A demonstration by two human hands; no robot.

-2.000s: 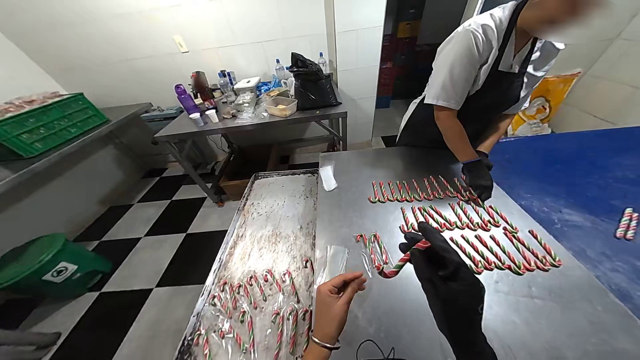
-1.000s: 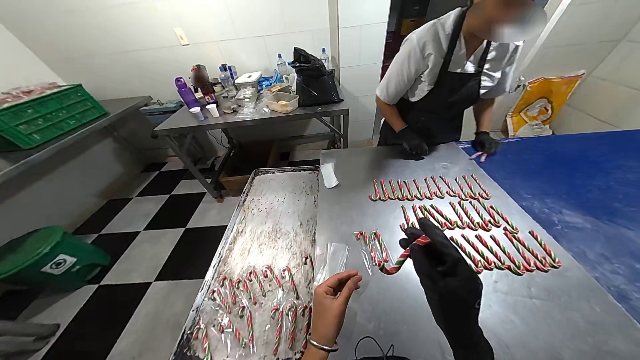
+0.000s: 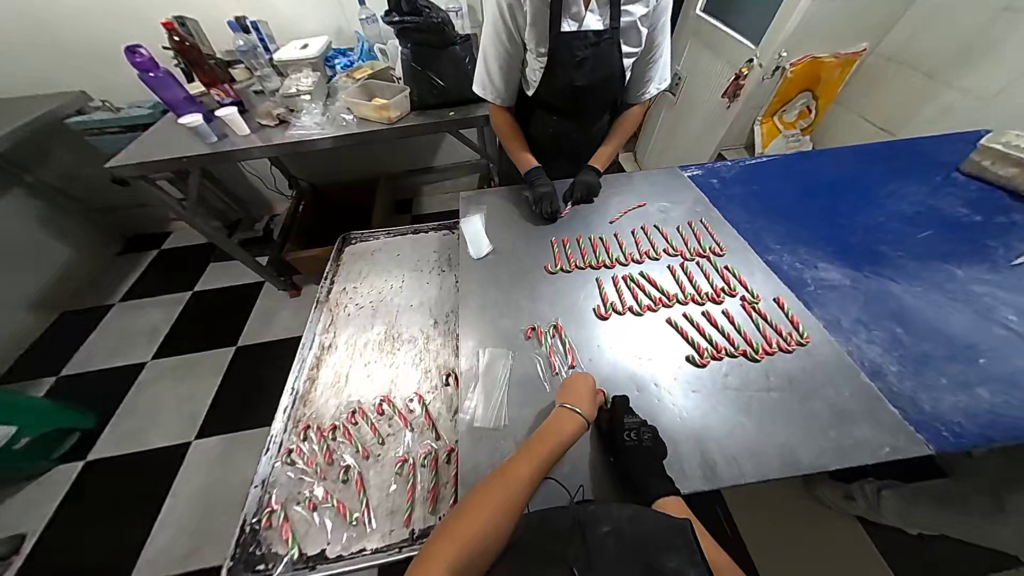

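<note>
My right hand (image 3: 636,440), in a black glove, grips a candy cane (image 3: 602,396) of which only a small red piece shows. My bare left hand (image 3: 579,396), with a bangle at the wrist, touches the same spot; its fingertips are hidden, so its hold cannot be told. Just beyond it lie candy canes in clear wrappers (image 3: 560,348). A stack of clear plastic sleeves (image 3: 494,388) lies left of my hands. Rows of unwrapped red, green and white candy canes (image 3: 636,246) rest on the metal table (image 3: 528,288).
A baking tray (image 3: 384,296) on the left holds several wrapped canes (image 3: 352,472). Across the table a co-worker's gloved hands (image 3: 564,196) handle a striped candy piece near a loose candy stick (image 3: 628,212). White paper (image 3: 476,234) lies at the table's left edge; a blue surface (image 3: 848,280) adjoins the right.
My hands have come together, with the candy cane now mostly hidden between them. The co-worker's hands have come together at the table's far edge. The view has tilted downward.
</note>
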